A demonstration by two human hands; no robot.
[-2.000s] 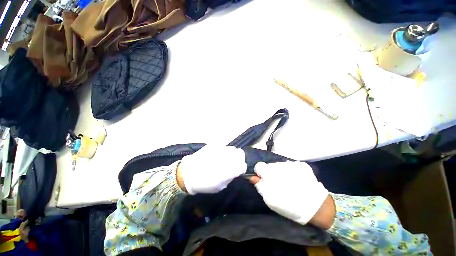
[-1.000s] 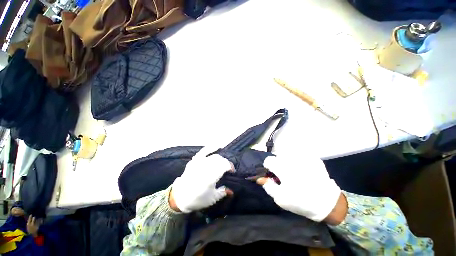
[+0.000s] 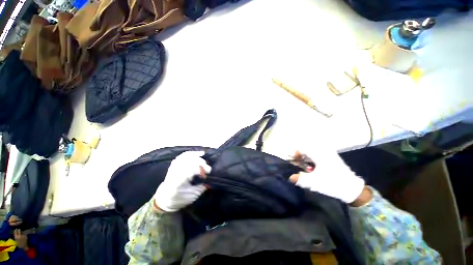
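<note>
A dark diamond-quilted backpack (image 3: 249,171) lies at the table's near edge against the dark apron, its strap (image 3: 242,135) reaching out over the white table. My left hand (image 3: 181,181), in a white glove with bare fingertips, grips the backpack's edge on its left side. My right hand (image 3: 332,173), also white-gloved, is at the backpack's right side and holds small snips (image 3: 302,162), blurred, with a red spot and a metallic glint. The fingers under the snips are partly hidden.
A wooden-handled tool (image 3: 301,97) lies beyond the work. A corded tool (image 3: 345,85) and a pale tub (image 3: 395,52) are at the right. A small quilted bag (image 3: 126,80) and brown pieces (image 3: 103,36) lie at the back left. A person's hand (image 3: 21,238) shows lower left.
My hands have moved apart. The left hand has shifted left along the backpack, and the right hand has moved right with the snips now clearer. More of the quilted panel shows.
</note>
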